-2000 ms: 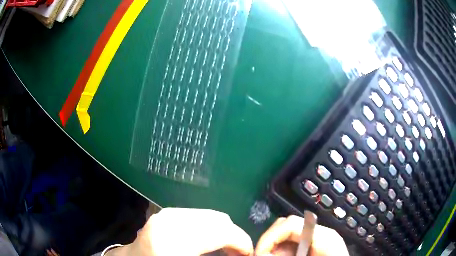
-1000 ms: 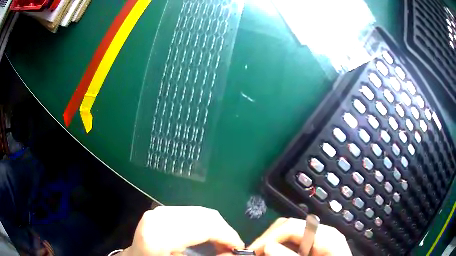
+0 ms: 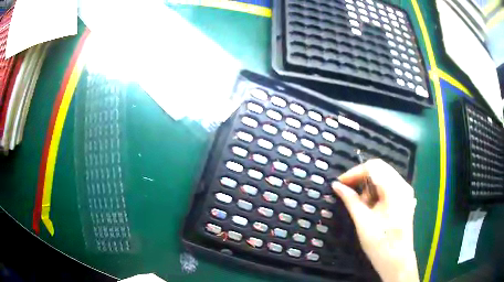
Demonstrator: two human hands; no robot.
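My right hand (image 3: 381, 206) is over the right part of the near black blister tray (image 3: 213, 182). Its thumb and forefinger are close together at the tray's pockets, and the thin tip of the tweezers (image 3: 360, 156) shows above the curled fingers. Whether a module is between the fingertips cannot be told. Rows of pale-faced oval parts (image 3: 264, 144) fill the tray's left and middle pockets; some show thin red wires. My left hand (image 3: 141, 277) is cut off by the bottom edge, its fingers hidden. The clear adhesive sheet (image 3: 105, 165) lies flat on the mat to the left.
A second black blister tray (image 3: 331, 47) lies behind, partly filled. A glaring clear bag (image 3: 177, 71) touches the near tray's back left corner. A small clear scrap pile (image 3: 188, 262) is at its front left. Red and yellow tape (image 3: 59, 137) runs at left. Another dark tray (image 3: 486, 154) is far right.
The view has swung right. My right hand has moved away from my left, over the tray. My left hand is now mostly out of the picture, and the dark module between the hands no longer shows.
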